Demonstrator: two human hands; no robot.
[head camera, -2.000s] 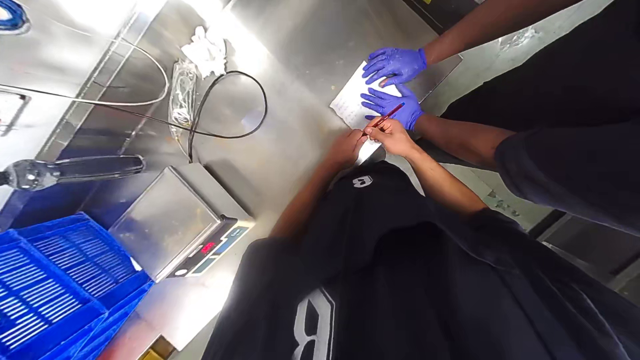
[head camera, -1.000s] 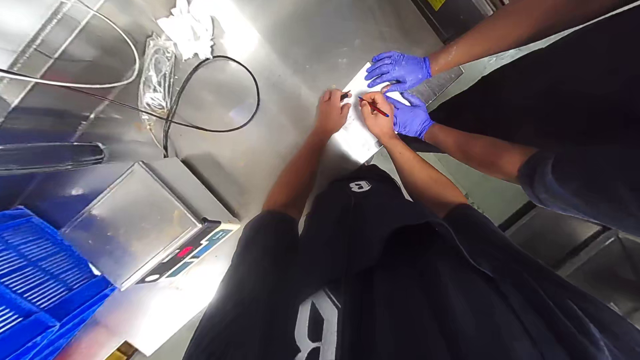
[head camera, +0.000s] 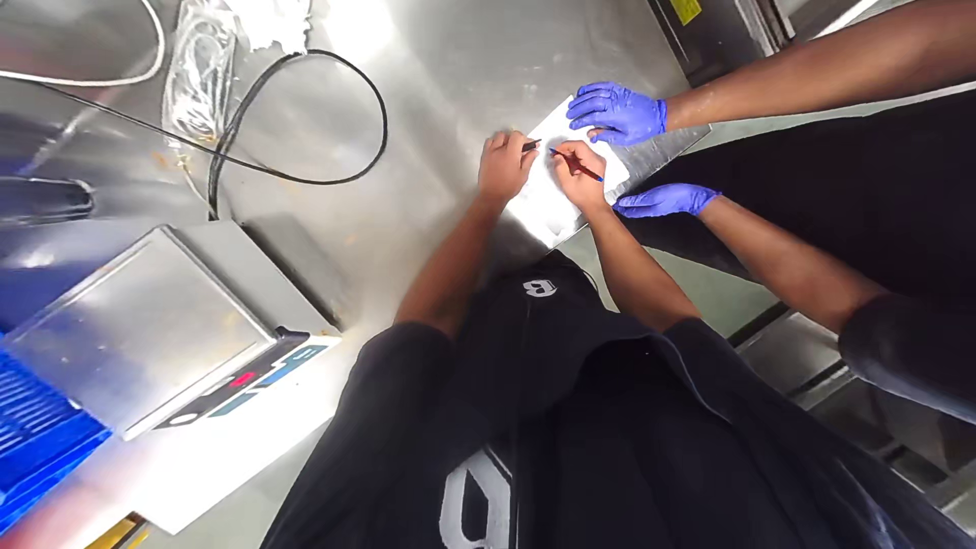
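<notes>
A sheet of white paper (head camera: 545, 194) lies near the edge of the steel table. In my right hand (head camera: 581, 175) is a red pen (head camera: 583, 167) with a blue end, its tip close to the paper. My left hand (head camera: 505, 166) rests at the paper's left side, with a small dark object (head camera: 530, 145), perhaps a pen cap, between thumb and fingers. A co-worker's purple-gloved hand (head camera: 619, 113) lies on the upper right part of the paper. The other gloved hand (head camera: 667, 200) is at the table edge, just right of my right wrist.
A bench scale (head camera: 152, 328) with a steel platform stands at the left, next to a blue plastic crate (head camera: 46, 435). Looped black cable (head camera: 385, 122) and a clear plastic bag (head camera: 200, 76) lie on the steel table (head camera: 427, 91). The co-worker stands close on the right.
My left hand has moved apart from my right one, to the paper's left side. The co-worker's lower gloved hand has shifted off the paper to the table edge.
</notes>
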